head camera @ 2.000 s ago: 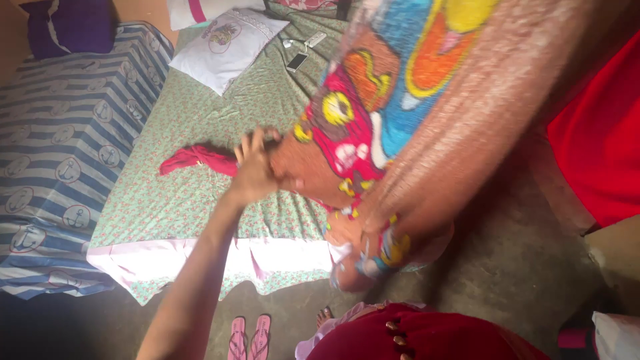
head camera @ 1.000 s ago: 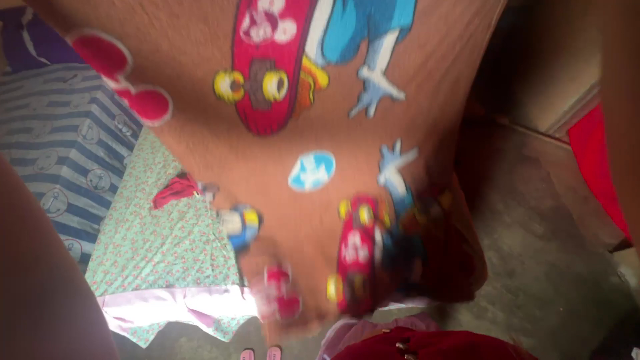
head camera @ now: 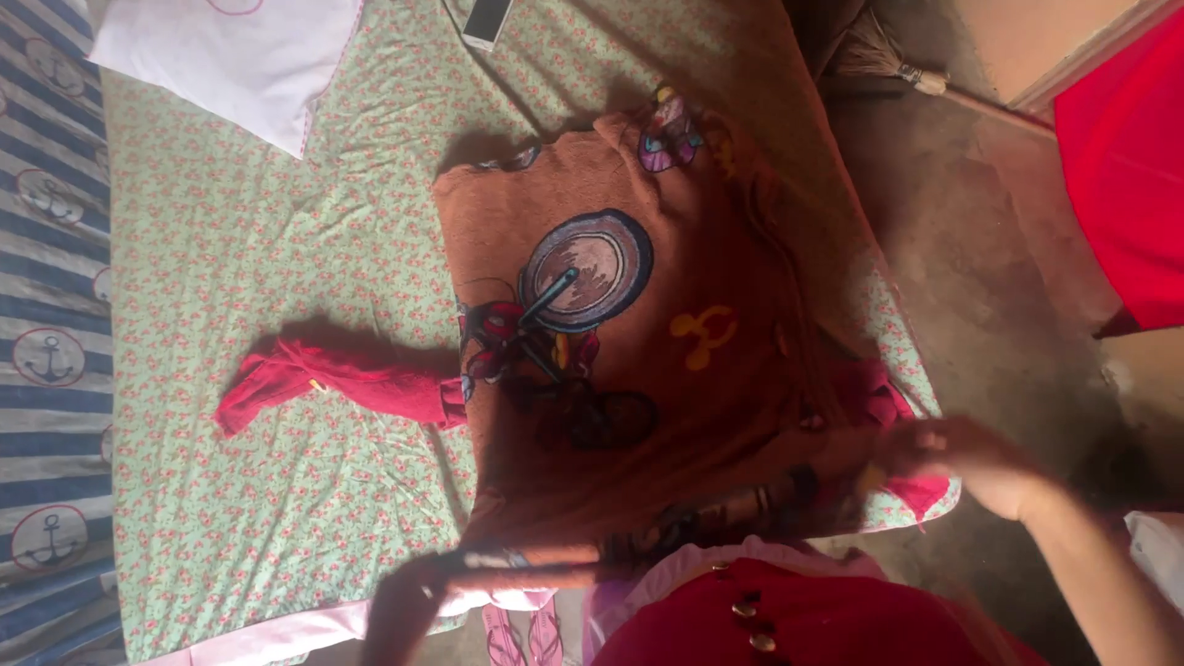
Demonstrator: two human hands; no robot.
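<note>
A brown printed blanket (head camera: 721,277) with a bicycle wheel picture lies folded over the bed, its near edge raised close to my body. My left hand (head camera: 412,592), dark and blurred, grips the near left corner. At the near right corner is my right hand (head camera: 925,453), blurred, with the edge of the blanket between its fingers. Beneath the blanket runs a red cloth (head camera: 361,384), which shows on the left and again at the right by my right hand. All of this rests on a green floral bedsheet (head camera: 222,499).
A white pillow (head camera: 240,55) and a phone (head camera: 487,20) lie on the far part of the bed. Striped anchor-print bedding (head camera: 46,416) is at the left. To the right are a broom (head camera: 925,81) and a red cloth (head camera: 1128,166). Pink flip-flops (head camera: 504,636) are on the floor.
The brown blanket was held up in the air before the camera and now lies mostly on the bed. Both my hands are now low at its near edge.
</note>
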